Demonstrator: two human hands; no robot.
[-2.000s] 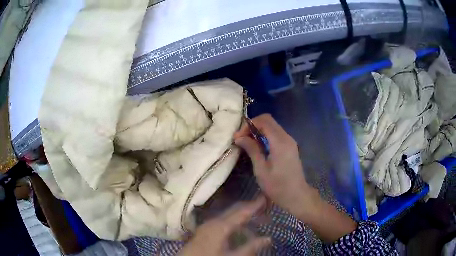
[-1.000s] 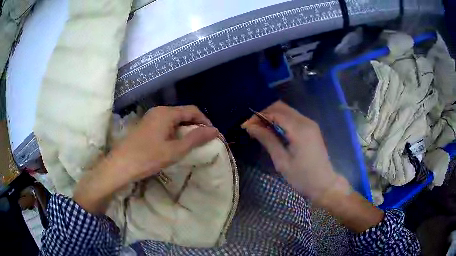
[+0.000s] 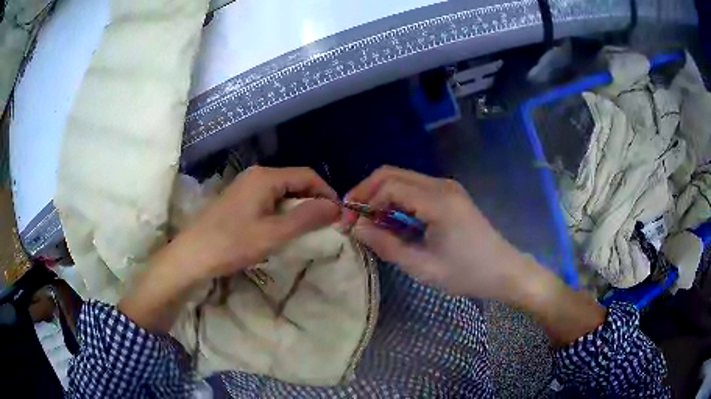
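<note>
The cream puffer jacket (image 3: 312,312) lies over my lap, with one long part draped over the table at the left. Its front zipper (image 3: 373,300) curves down the right edge of the cloth. My left hand (image 3: 253,222) pinches the top of the zipper edge between thumb and fingers. My right hand (image 3: 425,226) holds a small tool with a blue and dark handle (image 3: 401,221), perhaps a seam ripper or snips. Its metal tip is at the zipper edge, right beside my left fingertips. The exact contact is hidden by my fingers.
The white table (image 3: 265,39) runs across the top, edged with a ruler tape (image 3: 374,62). A dark strap (image 3: 546,19) crosses its edge. A blue bin (image 3: 546,187) with more cream garments (image 3: 624,179) stands at the right. A small blue object (image 3: 436,105) is under the table.
My left hand has come onto the zipper edge from its blurred low position. My right hand first moved away from the cloth, then came back left, bringing the tool tip to my left fingertips.
</note>
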